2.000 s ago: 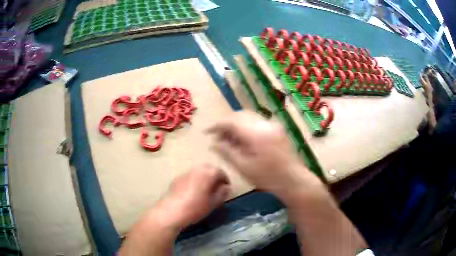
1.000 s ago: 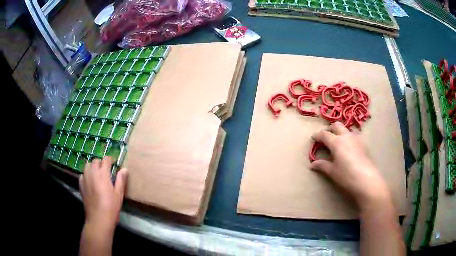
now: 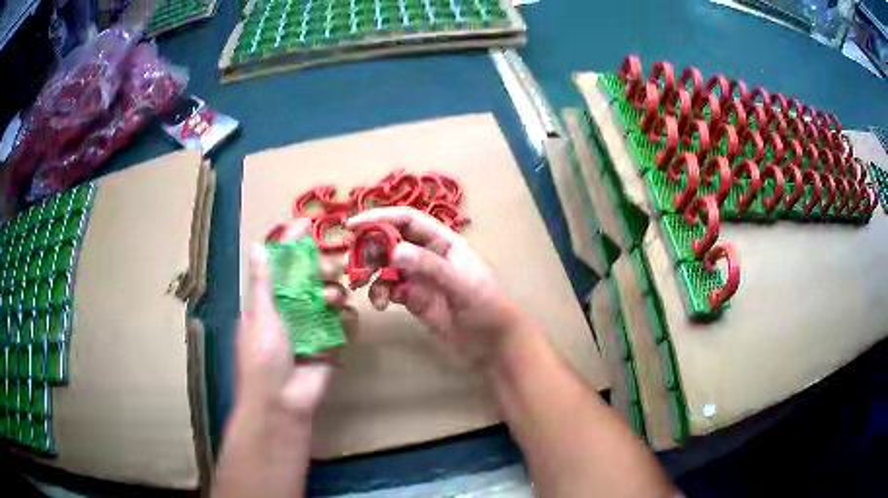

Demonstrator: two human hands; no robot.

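Observation:
My left hand [image 3: 268, 340] holds a bright green perforated piece [image 3: 308, 306], its mesh face turned up, over the cardboard work sheet [image 3: 389, 428]. My right hand [image 3: 448, 282] holds a red curved handle [image 3: 373, 248] between thumb and fingers, just right of the green piece and apart from it. Another bit of red shows at my right fingers. The pile of red handles [image 3: 399, 190] lies behind my hands and is partly hidden by them.
Green pieces with upright red arches stand in rows [image 3: 750, 146] on stacked cardboard at right. Unfitted green pieces [image 3: 34, 292] lie on a board [image 3: 136, 321] at left. A bag of red handles [image 3: 97, 97] and a small card [image 3: 201, 126] lie upper left. Another green stack [image 3: 370, 29] is behind.
My left hand has left the left board and now holds a green piece over the work sheet. My right hand has lifted a red handle from the sheet. The view has turned right.

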